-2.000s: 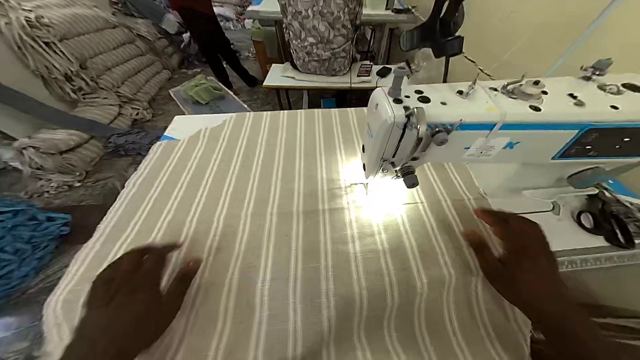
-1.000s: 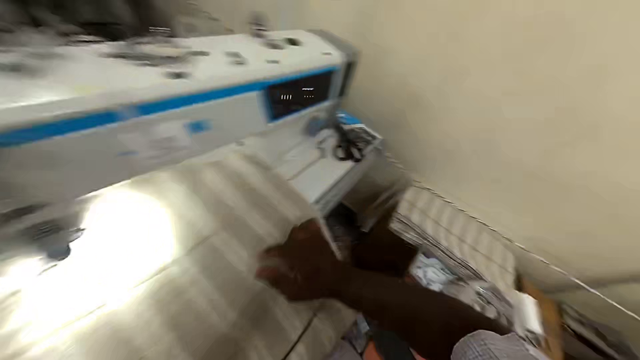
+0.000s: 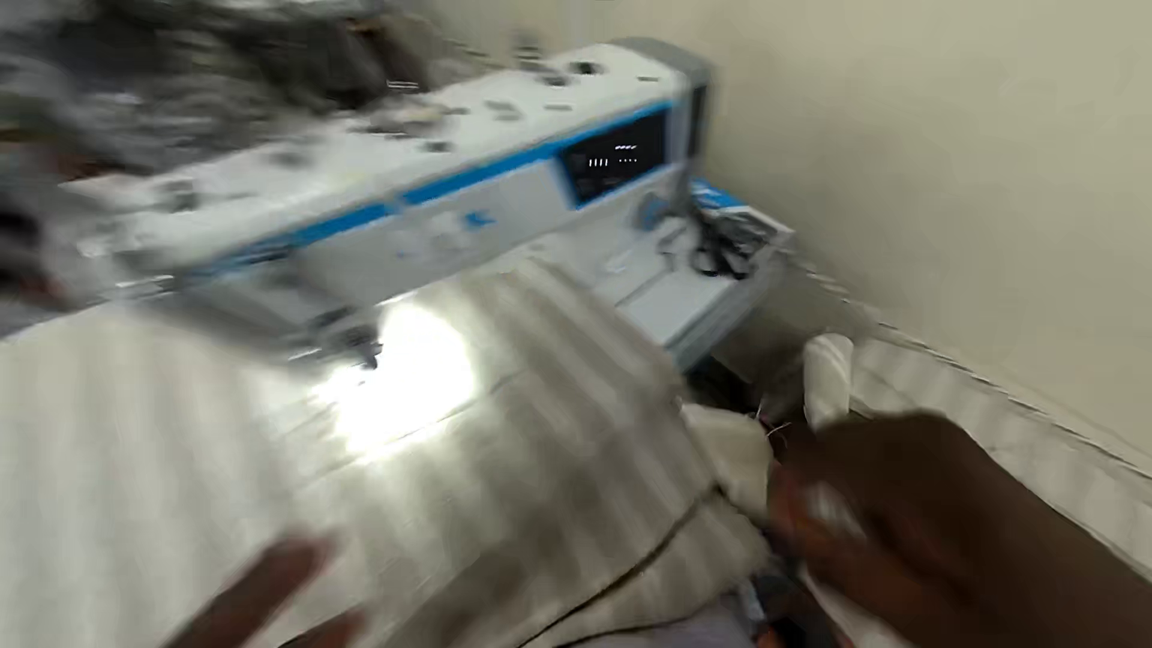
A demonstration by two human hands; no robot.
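Observation:
Striped beige fabric [image 3: 504,468] lies over the sewing table, its folded edge hanging at the near right. A white and blue industrial sewing machine [image 3: 504,180] stands across it, and its lamp lights the cloth by the needle area. My right hand [image 3: 882,522] is curled at the right, closed on a pale rolled piece of fabric [image 3: 826,378] whose end sticks up above the fingers. Only blurred fingers of my left hand [image 3: 279,585] show at the bottom left, over the striped fabric, with nothing visible between them.
Black-handled scissors [image 3: 720,247] lie on the machine table's right end, near the wall. More striped fabric [image 3: 1008,405] is along the wall at the right, with a cord above it. Blurred dark and grey piles fill the upper left.
The view has swung right since the oldest frame. My right hand has left the striped fabric and now has a pale fabric piece in it. My left hand's fingers are back in view.

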